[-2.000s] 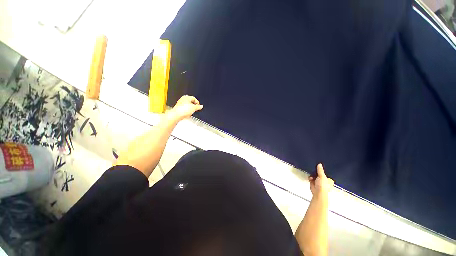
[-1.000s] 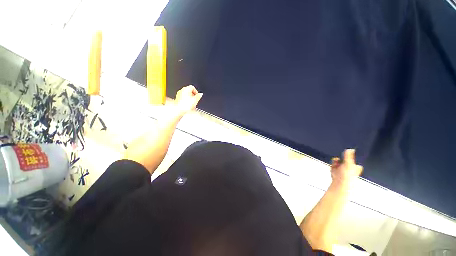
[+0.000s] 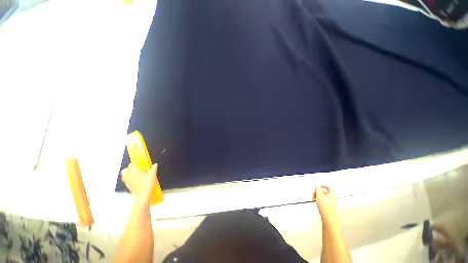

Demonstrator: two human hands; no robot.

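The dark navy fabric (image 3: 246, 102) covers most of the table. Its left end runs up the view and its near edge lies along the table's rim, with folds at the right. A yellow bar (image 3: 139, 151) lies on the fabric's near left corner and sticks out past the near edge. My left hand (image 3: 139, 180) is closed around the yellow bar. My right hand (image 3: 324, 194) is at the table's front rim, off the fabric, with its fingers curled; nothing shows in it.
An orange-tan bar (image 3: 79, 191) lies on the white table top (image 3: 46, 123) left of the fabric. A small yellow thing shows at the top left edge. A dark object (image 3: 449, 9) is at the top right. Dark scraps litter the floor (image 3: 46, 241) at the lower left.
My left hand has moved from the fabric edge onto the yellow bar. My right hand has let go of the fabric edge and come back to the table rim. The view has turned.
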